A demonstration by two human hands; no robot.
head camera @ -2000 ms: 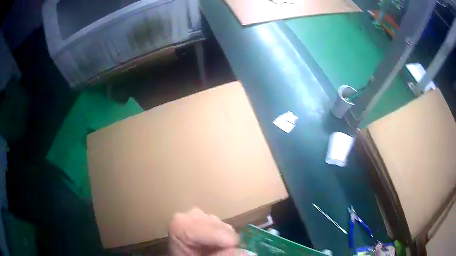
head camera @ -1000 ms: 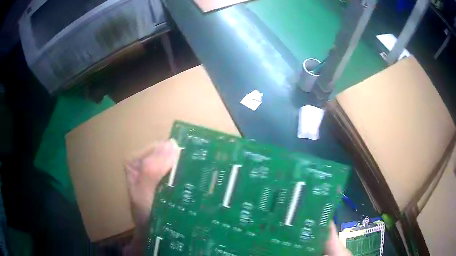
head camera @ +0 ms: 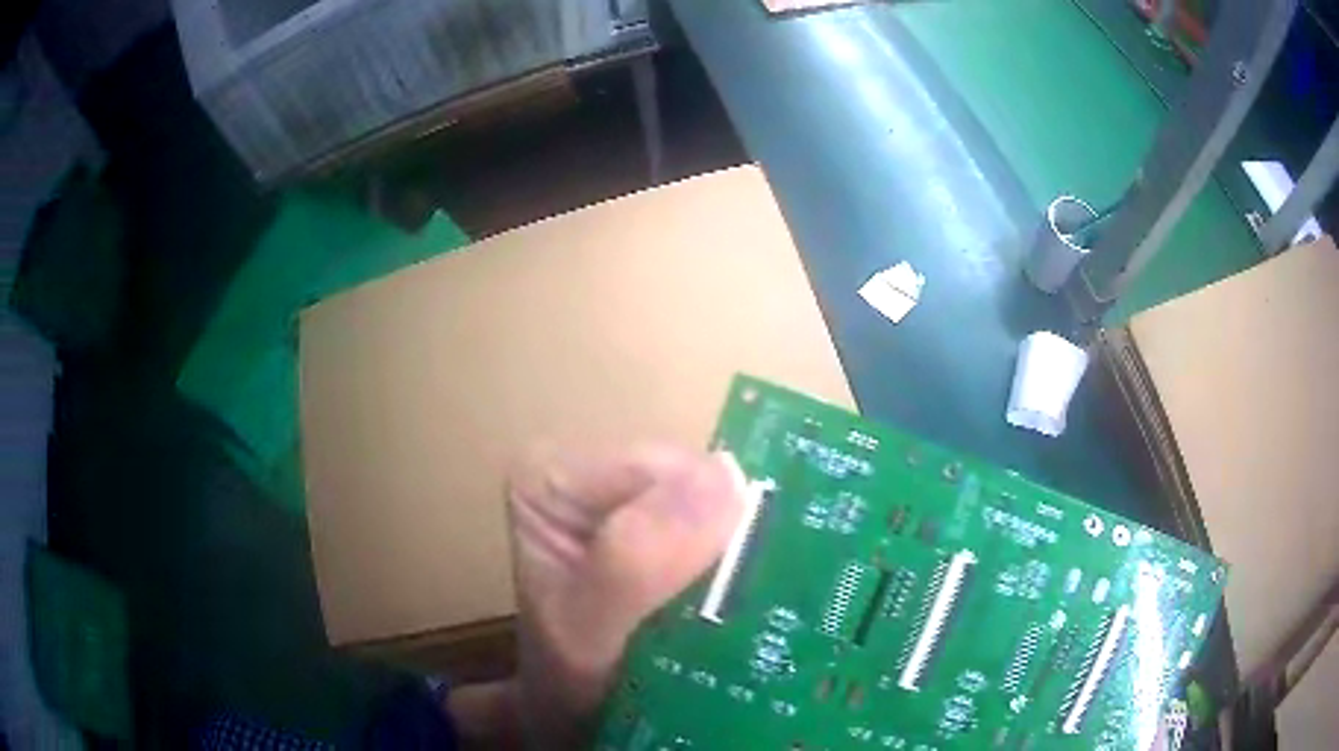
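Observation:
A green circuit board panel is held up at the lower right, its face with white strip connectors and white print towards me. Its lower part is cut off by the picture's bottom edge. My left hand is bare and grips the panel's left edge, thumb at the upper left connector. My right hand is not visible; the panel and the picture's edge may hide it. A tan cardboard sheet lies flat behind the left hand and panel, with nothing seen lying on its visible part.
A dark green bench runs behind. White paper scraps, a folded white piece and a grey cup stand near a metal post. Cardboard sheets lean at right. Green sheets lie at left.
The panel has come up from the bottom edge into view, then moved right in the picture. The right hand's fingers, seen at its right side a second ago, no longer show. The view has shifted.

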